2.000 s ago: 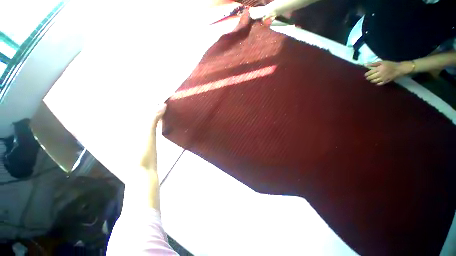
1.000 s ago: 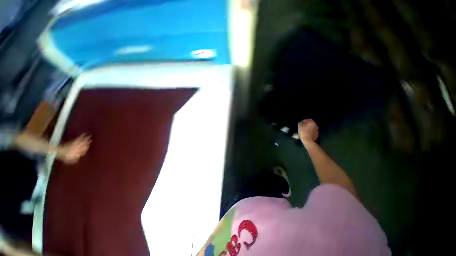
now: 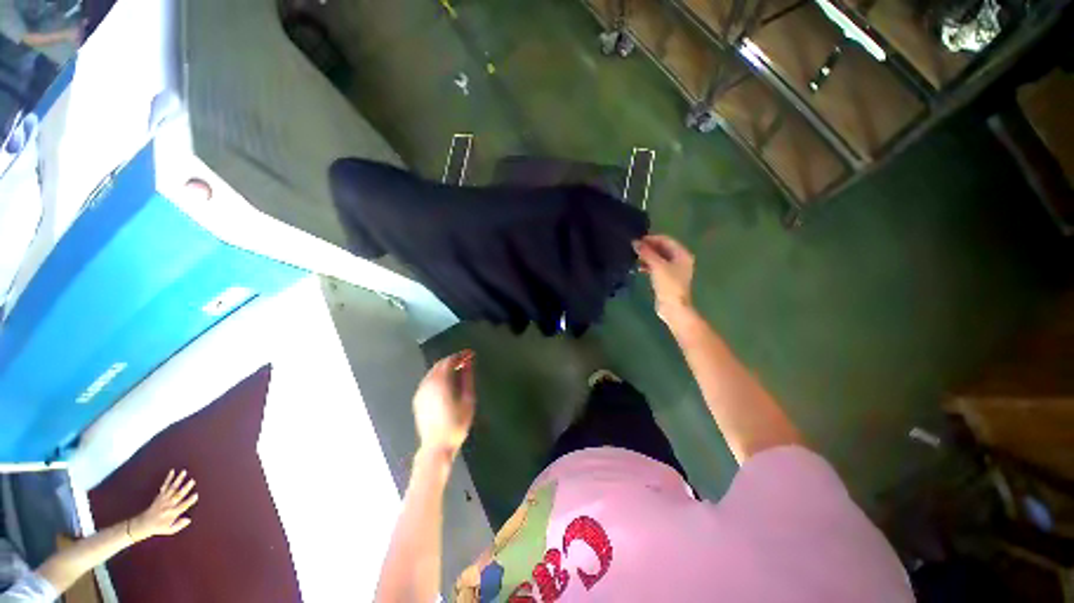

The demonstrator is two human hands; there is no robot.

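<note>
A bundle of black interlining (image 3: 495,242) hangs over a rack with pale metal prongs (image 3: 638,177) above the green floor. My right hand (image 3: 667,271) pinches the near right corner of the black interlining between thumb and fingers. My left hand (image 3: 445,401) is below the bundle's left part, apart from it, with fingers slightly parted and nothing seen in it. The red-brown cloth (image 3: 212,495) lies flat on the white conveyor belt (image 3: 309,471) at the lower left.
The blue fusing machine (image 3: 141,300) stands at the left, with a red button (image 3: 197,189) on its cream side frame. Another person's hand (image 3: 165,507) is over the cloth. A wheeled metal shelf (image 3: 777,106) stands at the upper right.
The view has swung right, from the belt to the rack. My right hand has reached the black bundle's corner and grips it. My left hand has come into view.
</note>
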